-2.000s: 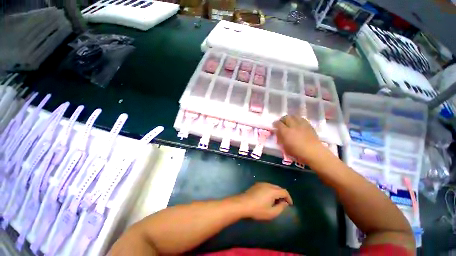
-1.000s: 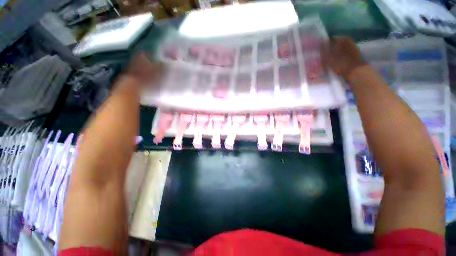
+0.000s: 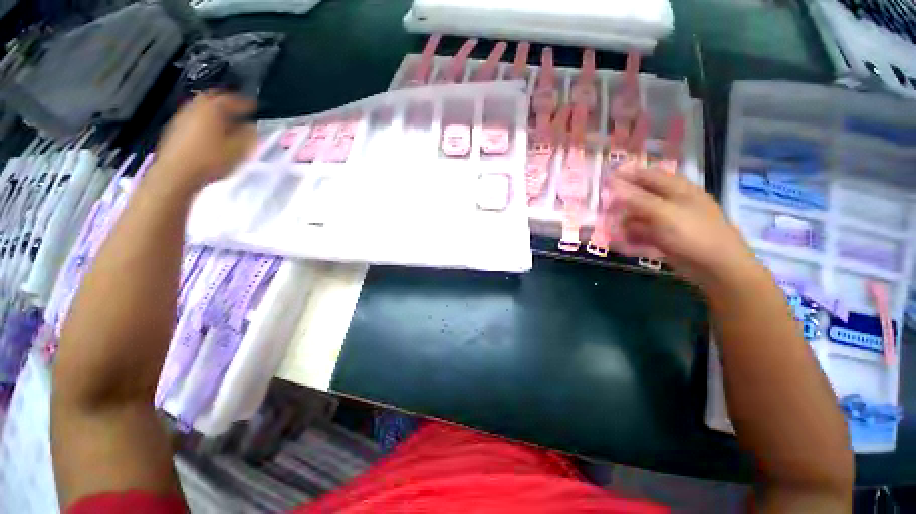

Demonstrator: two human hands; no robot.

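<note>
The compartment tray (image 3: 402,236) is at left centre, over part of the pink-watch tray and the lilac watches. It holds several pink watch heads (image 3: 457,140) in some cells. My left hand (image 3: 209,139), blurred, grips its far left corner. My right hand (image 3: 671,216) is over the right part of the pink-watch tray (image 3: 658,95), fingers apart, with nothing clearly held. Pink watches (image 3: 575,176) lie there in a row, their straps stretched front to back and several buckles over the near edge. The tray's left part is hidden by the compartment tray.
Lilac watches (image 3: 216,311) lie on a white tray at left, with white-strapped watches (image 3: 45,216) beyond. The parts box (image 3: 889,171) with blue and purple straps is at right. A white tray stack (image 3: 542,18) is at the back. A plastic bag (image 3: 226,62) lies back left.
The compartment tray has moved left off the pink-watch tray, exposing full pink watches. My right hand has left the compartment tray's right end and come down over the watches.
</note>
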